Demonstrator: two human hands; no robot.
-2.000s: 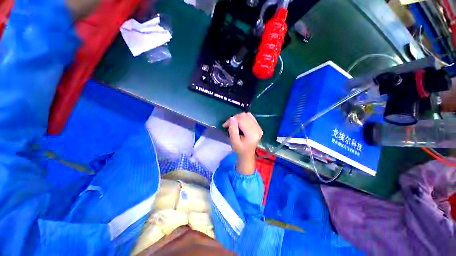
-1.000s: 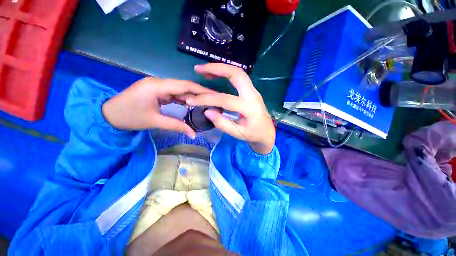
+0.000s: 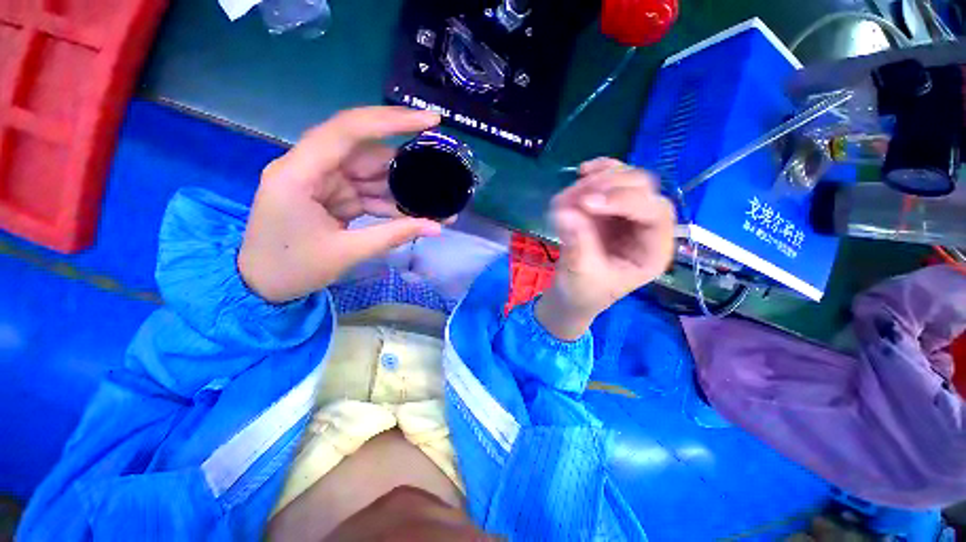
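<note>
A round watch head (image 3: 432, 178) with a glossy black face and thin silvery rim is held up just in front of the bench edge. My left hand (image 3: 328, 206) grips it by its rim between thumb and fingers, the dark face towards me. My right hand (image 3: 612, 228) is to the right, apart from the watch head, blurred, with fingers curled; whether it holds something small cannot be told. Beyond the watch head is the fixture's black base (image 3: 482, 85) with white printing and a shiny seat.
A red parts tray (image 3: 64, 127) is at the left. Clear film (image 3: 297, 15) lies at the top. The red press handle (image 3: 640, 15) is above my right hand. A blue box (image 3: 731, 159) with a thin hose stands right. A neighbour's purple sleeve (image 3: 826, 392) is at lower right.
My right hand has come away from the watch head and moved right. My left hand keeps hold of the watch head, which now shows its dark face and is slightly higher.
</note>
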